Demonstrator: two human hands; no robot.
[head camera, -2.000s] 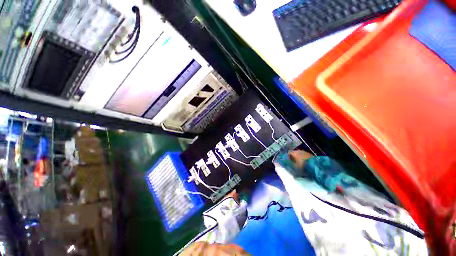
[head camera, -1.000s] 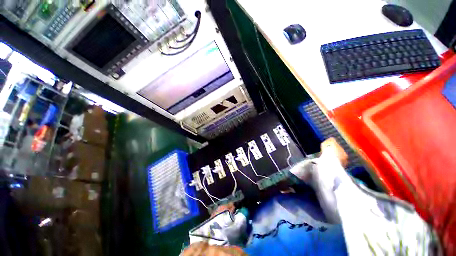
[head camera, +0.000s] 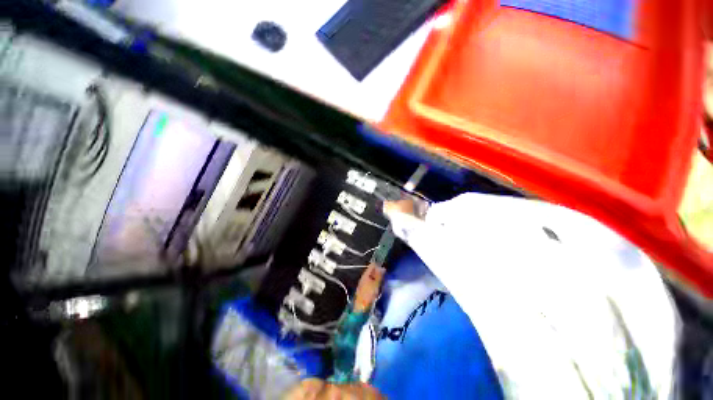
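The frame is blurred. The black test fixture (head camera: 291, 269) lies in the middle with a slanting row of pale test sockets (head camera: 332, 242). Thin white test leads (head camera: 352, 268) loop from the sockets to the grey-green connector strip (head camera: 385, 246) on the wearer's side. My left hand (head camera: 369, 287), with a teal cuff, is over this near edge. My right hand (head camera: 403, 211), at the end of a white sleeve, is at the fixture's far-right end, close to the last socket. Fingertips and anything held are too blurred to tell.
A blue-rimmed left tray (head camera: 254, 355) with white pieces is beside the fixture. The instrument rack (head camera: 156, 187) stands left. A red bin (head camera: 539, 101), a keyboard (head camera: 375, 35) and a mouse (head camera: 270, 35) are on the white desk (head camera: 211, 31). A blurred skin-coloured shape is at the bottom edge.
The view has turned, so the fixture row looks steeper and the bin fills more. My right hand has come from the tray beside the desk to the fixture's end. My left hand extends further along the strips.
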